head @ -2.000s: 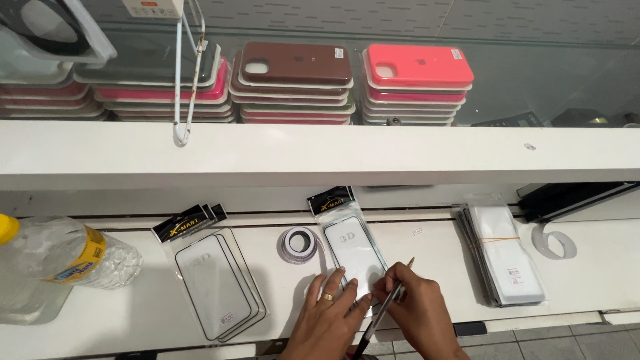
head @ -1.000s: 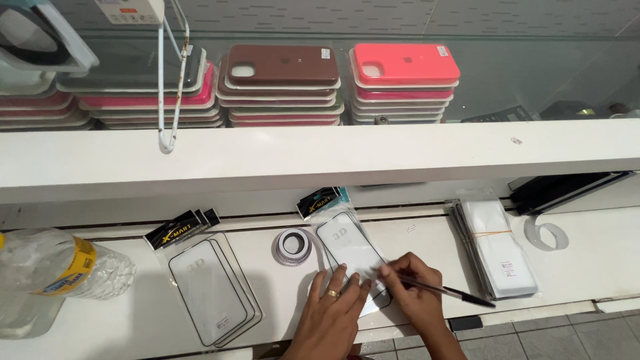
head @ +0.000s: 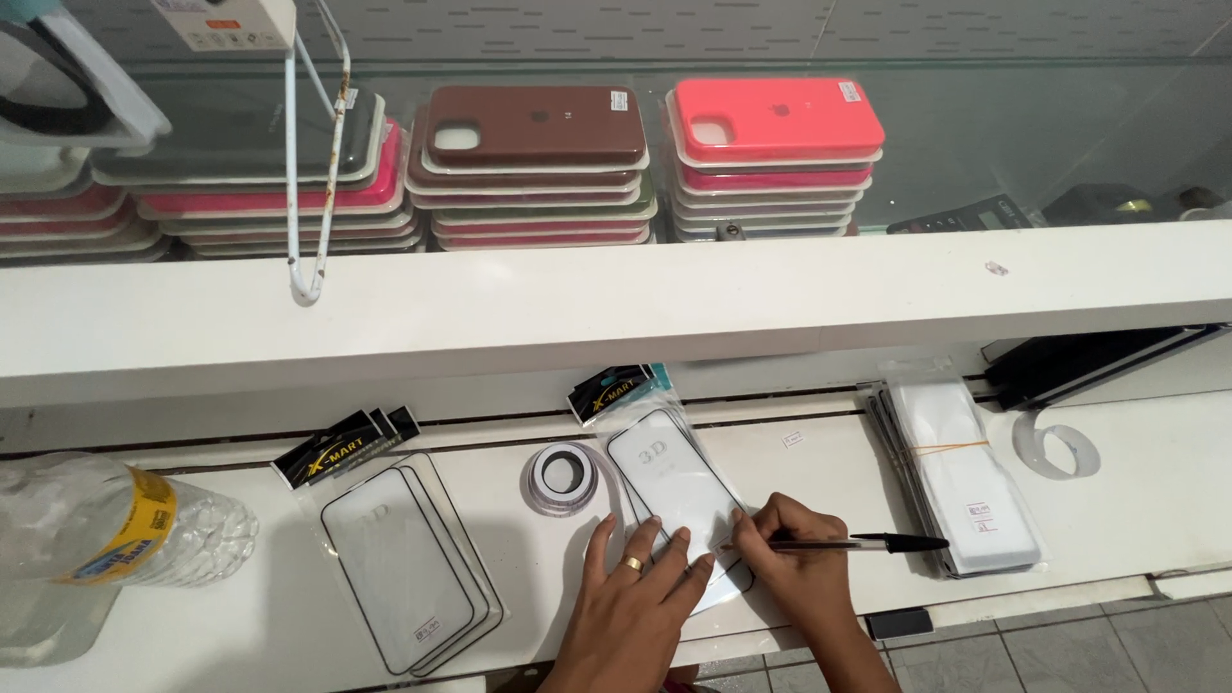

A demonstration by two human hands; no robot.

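My right hand is closed on a ballpoint pen, its tip low on a packaged phone screen protector and its dark cap end pointing right. Spread flat, my left hand rests on the lower left part of that package; a ring is on one finger. A second protector edge shows beneath. Left of my hands lies a roll of labels. Farther left, several packaged screen protectors overlap, the top one bearing a small sticker. To the right sits a banded stack of white packages.
Plastic bottles stand at the left. Above the work surface runs a white shelf edge, with stacked phone cases behind it and a white wire hook hanging in front. A loose strip coil lies at the right.
The pen, earlier steeply angled across my right hand, now lies nearly level, pointing right. My left hand stays on the package.
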